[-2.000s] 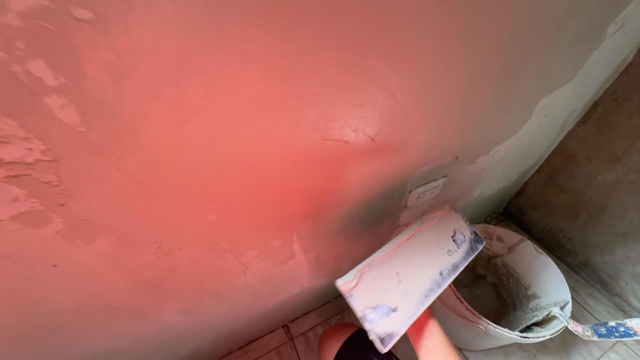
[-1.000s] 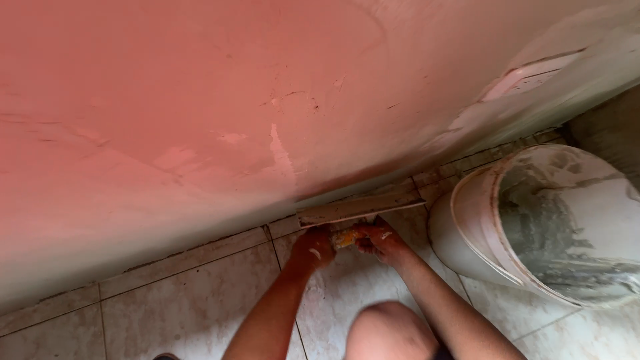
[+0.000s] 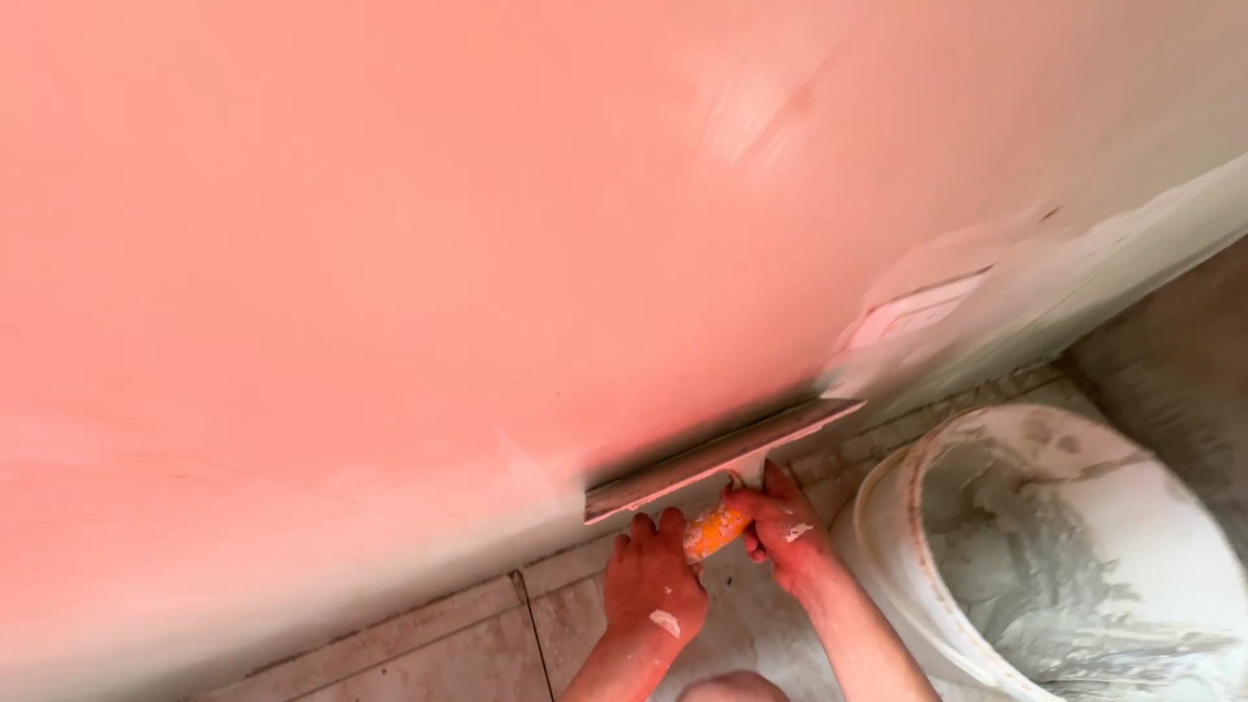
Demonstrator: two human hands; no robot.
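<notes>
A wide plastering trowel (image 3: 726,456) lies with its long blade along the lower part of the plastered wall (image 3: 468,244). Its orange handle (image 3: 717,529) is smeared with white compound. My left hand (image 3: 658,580) grips the handle's left end, and my right hand (image 3: 785,522) holds its right end close to the blade's mount. Spots of compound stick to both hands. The blade's face toward the wall is hidden.
A white plastic bucket (image 3: 912,487) with grey-white compound inside stands on the tiled floor (image 3: 458,643), just right of my right arm. An electrical wall plate (image 3: 916,310) sits low on the wall, above and right of the trowel. My knee shows at the bottom edge.
Both hands and the trowel have moved up from the wall's foot onto its lower surface since one second ago. Two seconds ago the trowel was beside the bucket, its broad face in view.
</notes>
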